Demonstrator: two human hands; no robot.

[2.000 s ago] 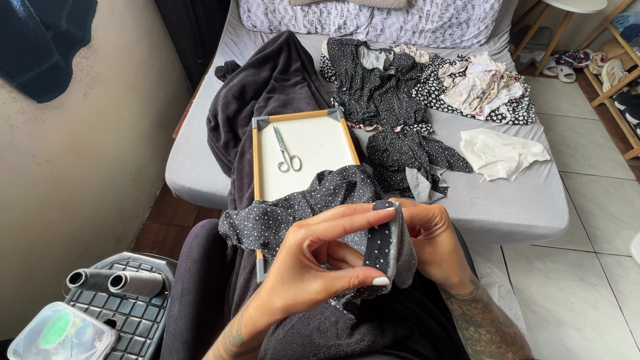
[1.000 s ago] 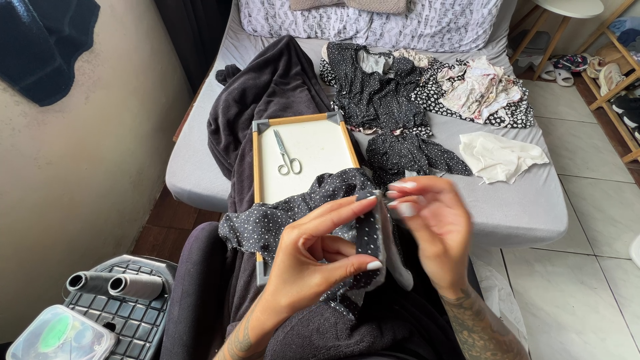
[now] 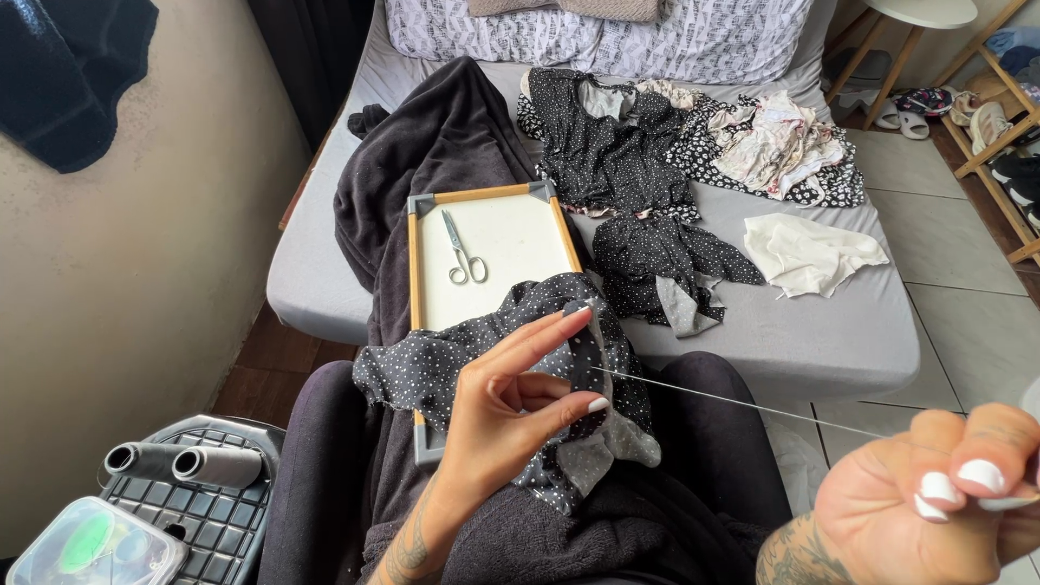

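Note:
My left hand (image 3: 520,390) pinches a folded edge of black fabric with white dots (image 3: 455,361) between thumb and fingers, over my lap. From that edge a light thread (image 3: 731,400) runs taut to my right hand (image 3: 926,487), low at the right, whose fingertips are closed together on it. A needle cannot be made out. Beneath the fabric lies a wood-framed white board (image 3: 520,236) with grey corners, and metal scissors (image 3: 464,253) rest on it, blades pointing away from me.
Dotted black garments (image 3: 609,146), a floral cloth (image 3: 784,150) and a white cloth (image 3: 812,252) lie on the bed (image 3: 845,349). At lower left, a black stool (image 3: 219,508) holds two thread spools (image 3: 215,465) and a clear plastic box (image 3: 93,548). A dark blanket (image 3: 431,146) spreads beside the board.
My right hand has moved from beside the fabric edge out to the lower right, and the thread is now stretched between the hands. My left hand keeps its pinch on the fabric.

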